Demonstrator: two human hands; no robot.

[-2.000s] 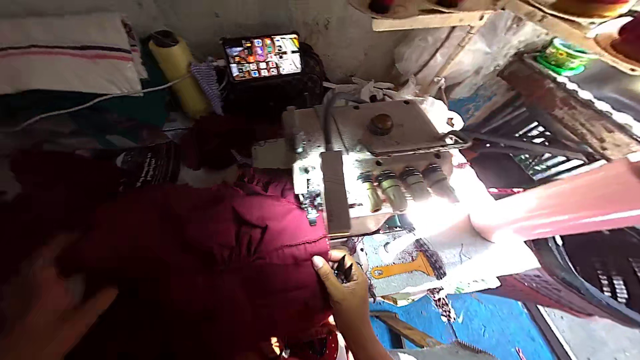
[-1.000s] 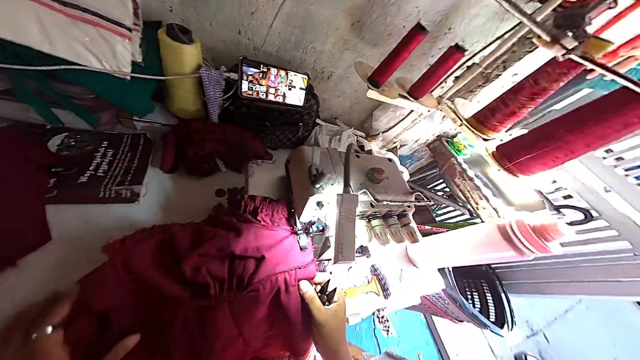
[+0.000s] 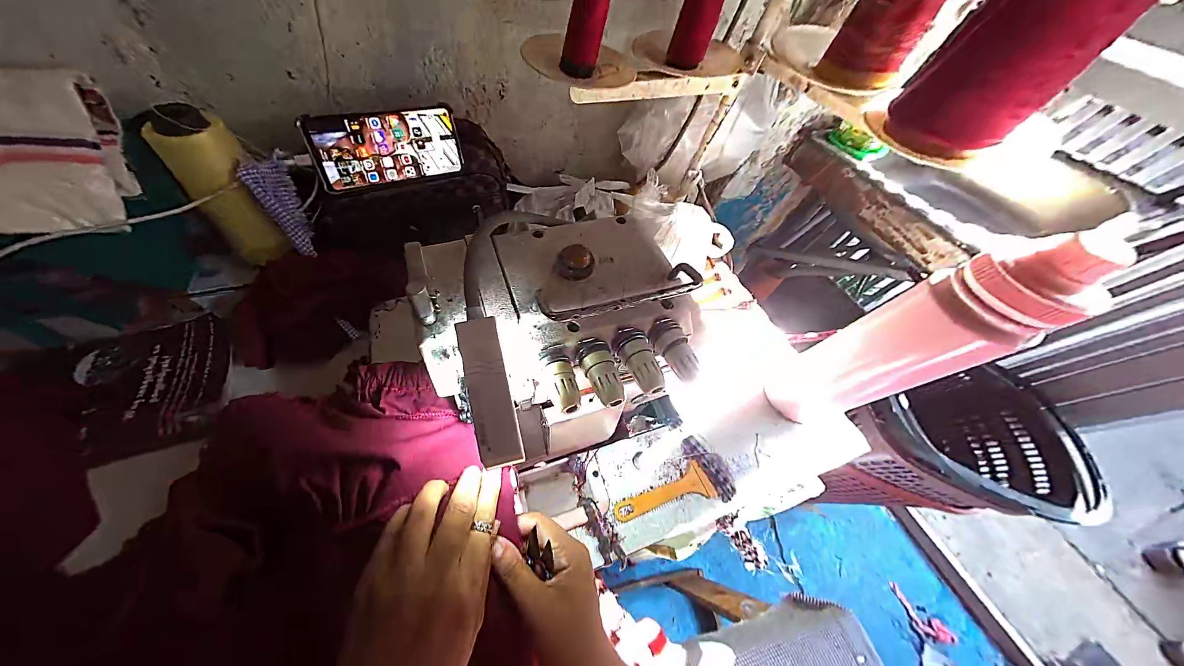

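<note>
Maroon gathered fabric [image 3: 370, 453] lies at the front of an overlock sewing machine [image 3: 592, 268], its edge beside the presser area. My left hand [image 3: 430, 564], with a ring on one finger, rests on the fabric with its fingers near the edge. Close against it, my right hand [image 3: 555, 583] pinches the fabric edge between thumb and finger and also holds small dark thread snips [image 3: 539, 558]. A grey rectangular lamp or guard [image 3: 490, 388] hides the needle. Four tension knobs [image 3: 620, 365] face the front of the machine.
A lit phone [image 3: 384, 148] leans on a dark bag at the wall, beside a yellow thread cone [image 3: 213, 180]. Maroon thread cones [image 3: 1008, 74] stand on a rack above. At right are a pink bottle [image 3: 943, 324] and a dark plastic basket [image 3: 990, 453]. An orange-handled tool [image 3: 661, 490] lies near the machine.
My left hand has moved right from the far left onto the fabric beside my right hand. My right hand stays at the fabric edge with the snips. The view has shifted.
</note>
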